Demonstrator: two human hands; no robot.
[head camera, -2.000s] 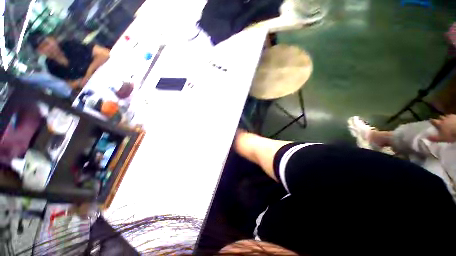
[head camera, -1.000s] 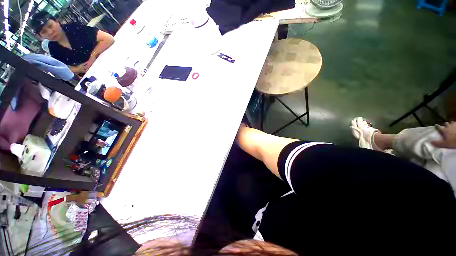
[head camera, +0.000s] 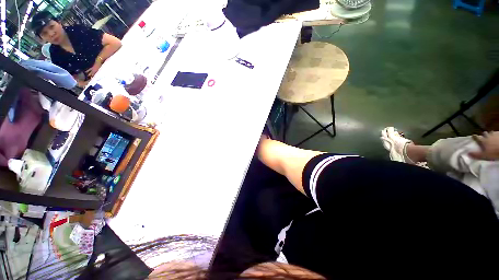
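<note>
Neither my left hand nor my right hand can be made out. A bare limb (head camera: 282, 158) comes out of dark clothing with white stripes (head camera: 383, 213), and its far end is hidden at the table edge. Blurred skin-toned shapes and hair strands cross the bottom edge; I cannot tell what they are. On the white table (head camera: 191, 147) lie a flat black phone (head camera: 189, 80), a small red ring (head camera: 211, 83) beside it and small dark snips (head camera: 244, 63) farther up. Nobody touches them. A dark garment (head camera: 265, 13) lies crumpled at the far end.
A shelf (head camera: 54, 93) with a lit screen (head camera: 114, 150) stands at left, beside an orange round thing (head camera: 119, 103). A person (head camera: 76, 49) sits across the table. A round stool (head camera: 314, 74) stands at right; another person's leg and shoe (head camera: 396, 145) show at far right.
The view is sharper than in the oldest frame and has shifted slightly. The picture on the lit screen differs. The things on the table have not visibly moved.
</note>
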